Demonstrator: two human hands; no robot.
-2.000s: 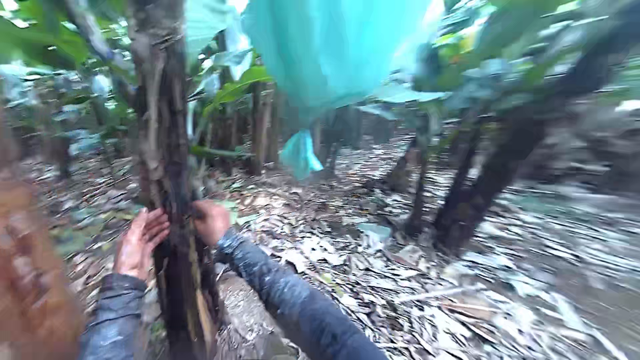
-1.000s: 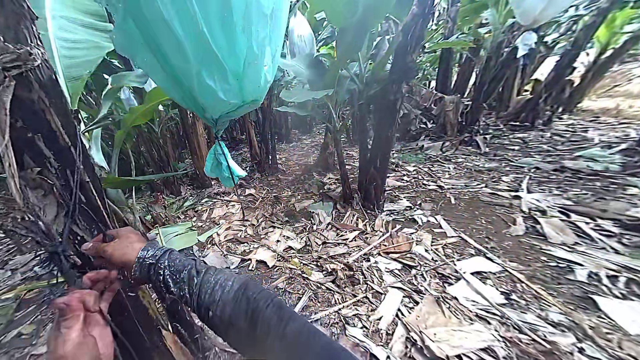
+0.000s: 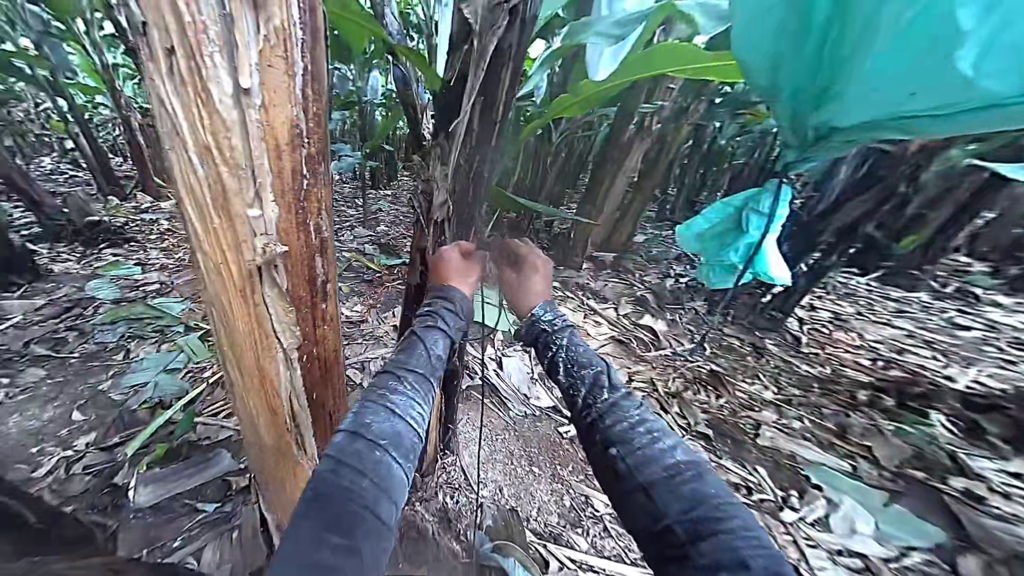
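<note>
Both my hands are raised in front of a dark banana plant stem (image 3: 488, 120), near the middle of the view. My left hand (image 3: 458, 266) is closed on a thin dark cord (image 3: 481, 416), which hangs down between my forearms. Close beside it, my right hand (image 3: 522, 272) is curled and blurred, its fingers partly hidden; the same cord seems to run to it. To the right hangs a teal plastic bag (image 3: 880, 72), its gathered lower end (image 3: 740, 236) tied with dark cord.
A thick, peeling brown banana stem (image 3: 248, 224) stands close on the left. Dry leaf litter (image 3: 864, 360) covers the ground, with green leaf pieces (image 3: 156, 372) at the left. More banana stems (image 3: 616, 184) stand behind, and a green leaf (image 3: 640, 76) reaches across above.
My hands have come away from low on the dark stem and are now raised side by side, with cord hanging below them. The view has swung left since a second ago.
</note>
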